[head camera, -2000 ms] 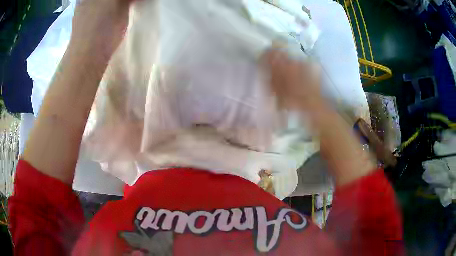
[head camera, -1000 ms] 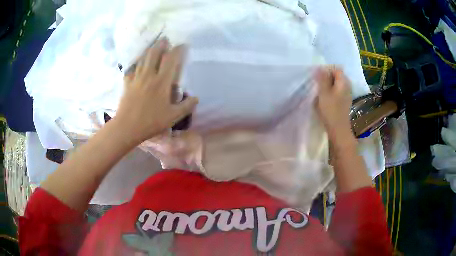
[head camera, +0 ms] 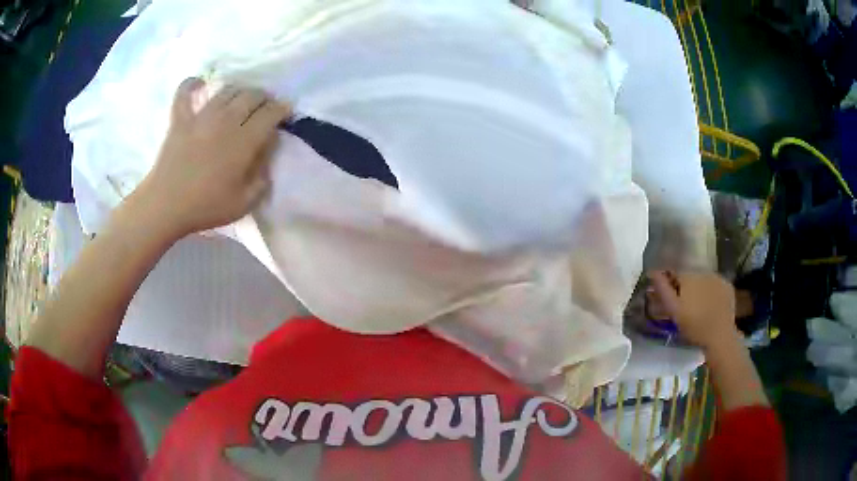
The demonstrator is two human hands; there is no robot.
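A white garment [head camera: 470,122] covers most of the board. A dark navy gap [head camera: 348,152] shows through an opening in it. Duller cream-pink cloth [head camera: 376,272] hangs at the near edge. My left hand [head camera: 221,155] is at the left end of the opening, its bent fingers gripping the garment's edge. My right hand [head camera: 697,305] is at the right, off the garment, with fingers curled around the handle of the steam iron [head camera: 661,327]. The iron is blurred and largely hidden by the hand; a blue part shows beneath the fingers.
The pale table cover [head camera: 188,296] shows at the near left. A navy padded end [head camera: 56,113] sticks out at the far left. Yellow rack bars [head camera: 719,141] stand at the right, with more bars below holding white cloth [head camera: 648,418]. A yellow hose [head camera: 813,155] curves at the far right.
My right hand has let go of the garment's right side and moved right and nearer, onto the iron. My left hand has shifted left and up. The dark opening now shows.
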